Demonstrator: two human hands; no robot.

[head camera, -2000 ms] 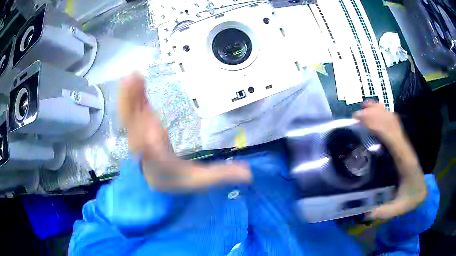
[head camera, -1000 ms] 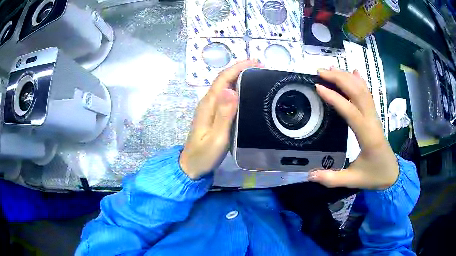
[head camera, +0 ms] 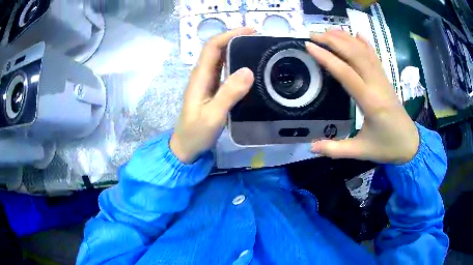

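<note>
A front panel (head camera: 249, 111), black with a silver lower strip and HP logo, lies over the face of a projector unit in front of me. The lens (head camera: 287, 77) and its light ring show through the round hole. My left hand (head camera: 207, 101) holds the left edge, its thumb on the black face. My right hand (head camera: 371, 103) holds the right side, fingertips near the top edge and thumb at the lower edge. The projector body is mostly hidden behind the panel. Whether the panel sits fully flush cannot be told.
Finished projectors (head camera: 62, 96) stand at the left on bubble wrap (head camera: 150, 103). Printed white panel backs (head camera: 196, 28) lie behind my hands, with a dark panel (head camera: 324, 8) beside them. Label strips (head camera: 381, 39) and crumpled white material (head camera: 411, 80) are at the right.
The panel, held away at the lower right two seconds ago, is now over the projector face. Since one second ago, both hands and the projector appear higher in view, and my left thumb rests on the panel.
</note>
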